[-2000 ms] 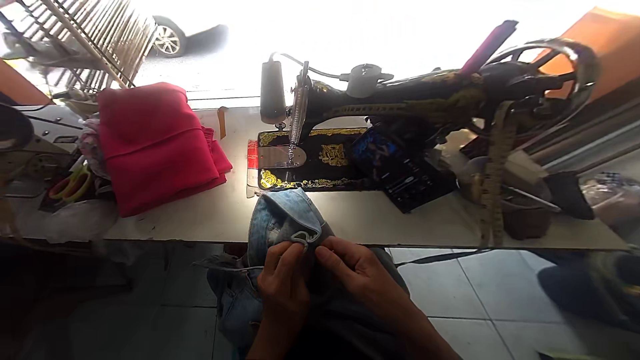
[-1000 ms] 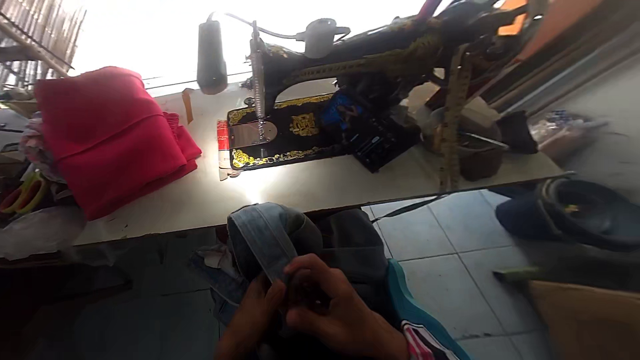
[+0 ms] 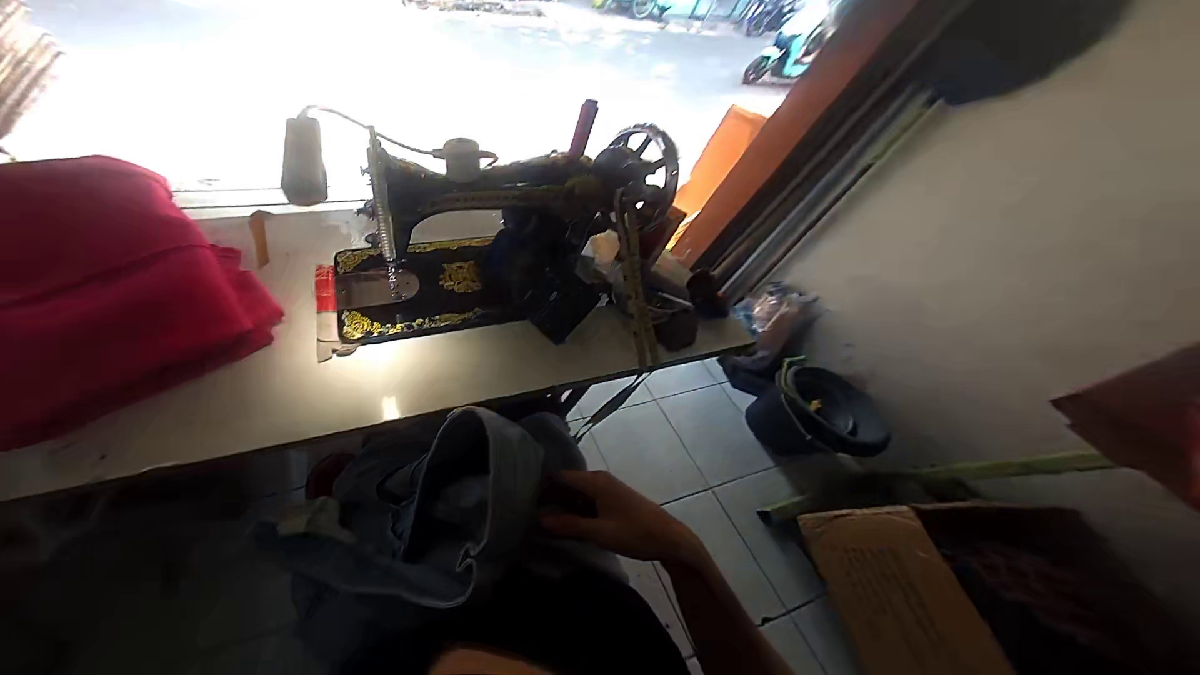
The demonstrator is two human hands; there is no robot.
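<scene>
A pair of denim trousers (image 3: pixel 516 469) lies bunched over the lap, its waistband curved open below the table edge. My right hand (image 3: pixel 614 516) is at the right side of the denim, fingers curled against the cloth; dark shadow hides whether they grip it. My left hand is not visible; only a patch of skin shows at the bottom edge. Above the denim stands a black sewing machine (image 3: pixel 506 192) with gold decoration on its bed. A red cloth strip (image 3: pixel 325 289) is at the left end of the bed.
Folded red cloth (image 3: pixel 112 281) covers the left of the table (image 3: pixel 450 370). A tape measure (image 3: pixel 635 291) hangs near the handwheel. On the tiled floor at right are a dark bucket (image 3: pixel 816 412) and an open cardboard box (image 3: pixel 900 591). A wall rises on the right.
The view has swung right. My left hand, on the denim in both earlier frames, has left the view. My right hand is now at the right side of the denim, apart from where both hands met.
</scene>
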